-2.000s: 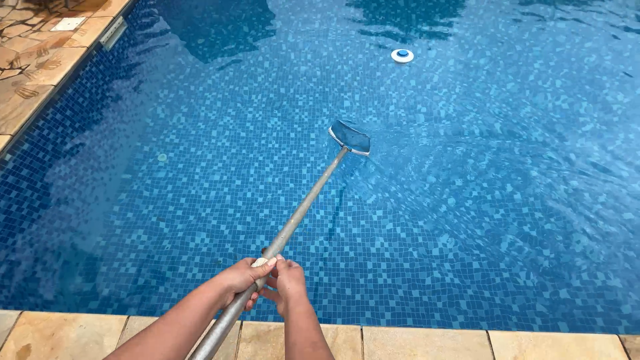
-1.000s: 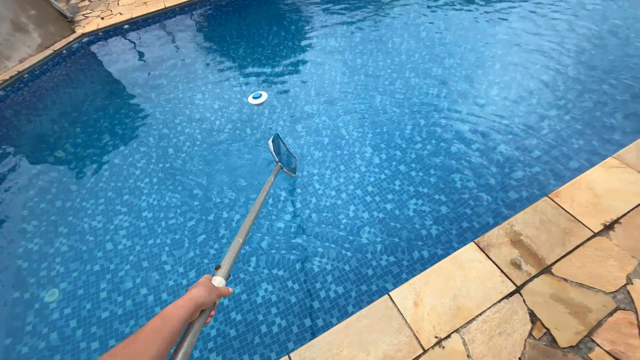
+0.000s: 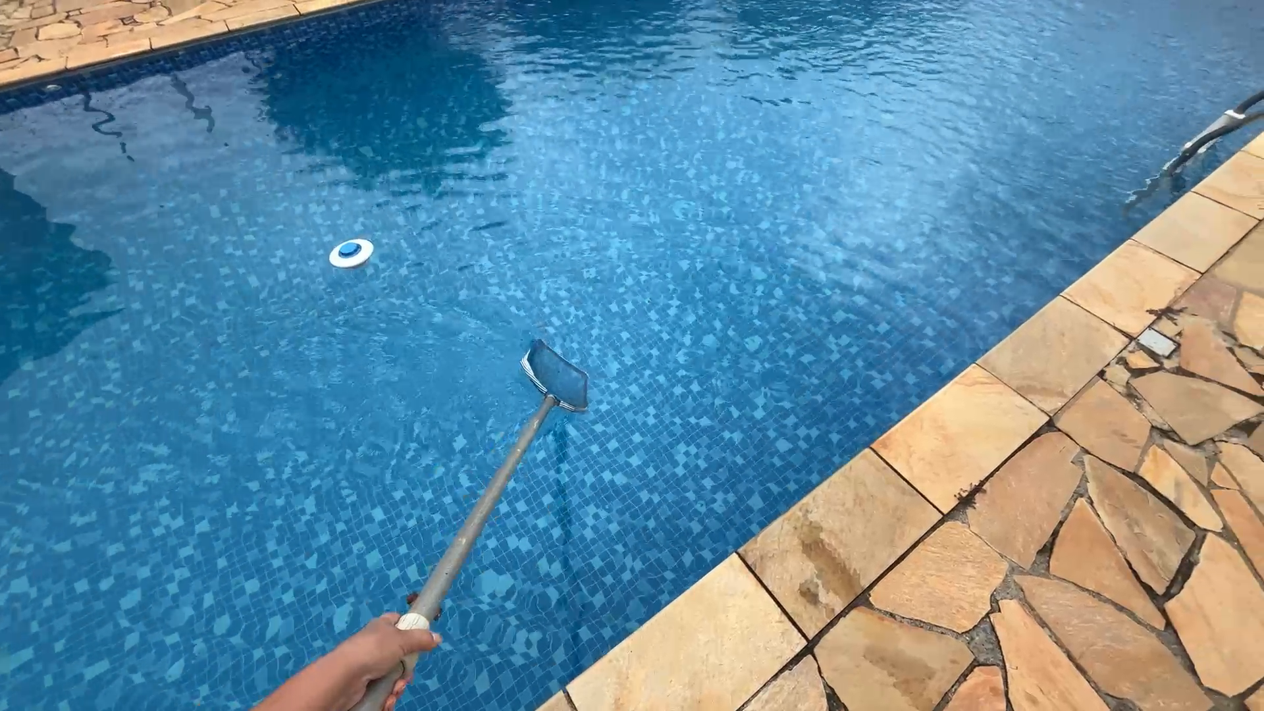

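Note:
My left hand (image 3: 390, 652), low in the view and left of centre, is closed around a grey telescopic pole (image 3: 484, 509) beside its white collar (image 3: 413, 621). From the hand the pole slants up and to the right over the water. At its far end a pool skimmer net (image 3: 559, 375) with blue mesh and a pale rim sits tilted at the water surface; how much of it is under water I cannot tell. A round white float with a blue centre (image 3: 351, 253) lies on the water, up and left of the net. My right hand is out of view.
Stone coping (image 3: 963, 434) edges the blue-tiled pool along the right, with irregular stone paving (image 3: 1116, 612) beyond it. A dark hose and pale rail-like part (image 3: 1210, 133) reach into the water at the upper right. More paving (image 3: 89, 35) borders the far left corner.
Two seconds ago both my hands were on the pole; the right has since left it and the view. The view has swung to the right along the pool edge.

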